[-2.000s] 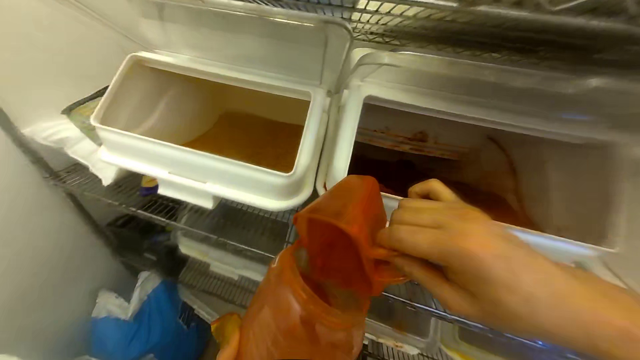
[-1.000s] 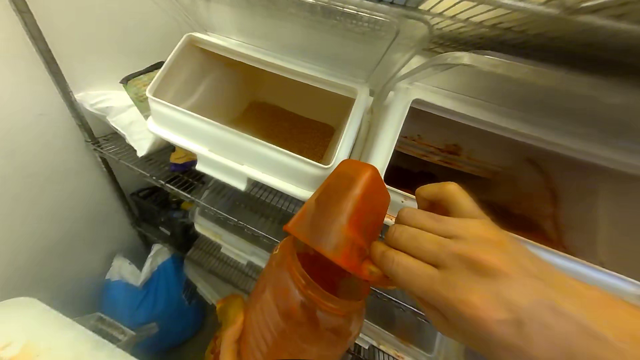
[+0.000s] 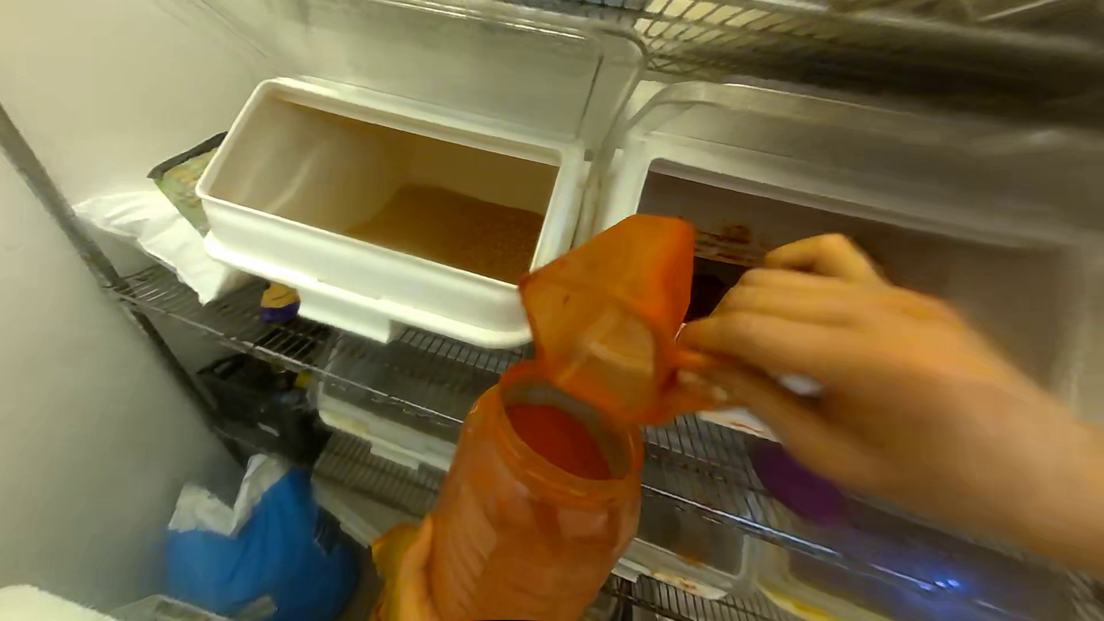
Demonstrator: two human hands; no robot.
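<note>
My right hand (image 3: 828,354) grips the handle of a red-orange stained plastic scoop (image 3: 608,319), which tilts over the mouth of a clear plastic jar (image 3: 535,517) coated in red powder. Red powder (image 3: 556,438) shows inside the jar. My left hand (image 3: 418,569), mostly cut off by the lower edge, holds the jar from its left side. Behind the scoop and right hand stands an open white ingredient bin (image 3: 634,185) with red stains inside. Another open white bin (image 3: 362,280) to the left holds brown powder (image 3: 457,228).
The bins sit on a wire shelf (image 3: 431,349) with raised clear lids. A white bag (image 3: 159,237) lies left of them. Lidded containers (image 3: 388,431) are on the shelf below, and a blue bag (image 3: 259,552) is at lower left. Another wire shelf (image 3: 716,26) hangs above.
The scoop has tipped differently over the jar, and its hollow now shows where its outer side faced me one second ago. Both hands keep their holds.
</note>
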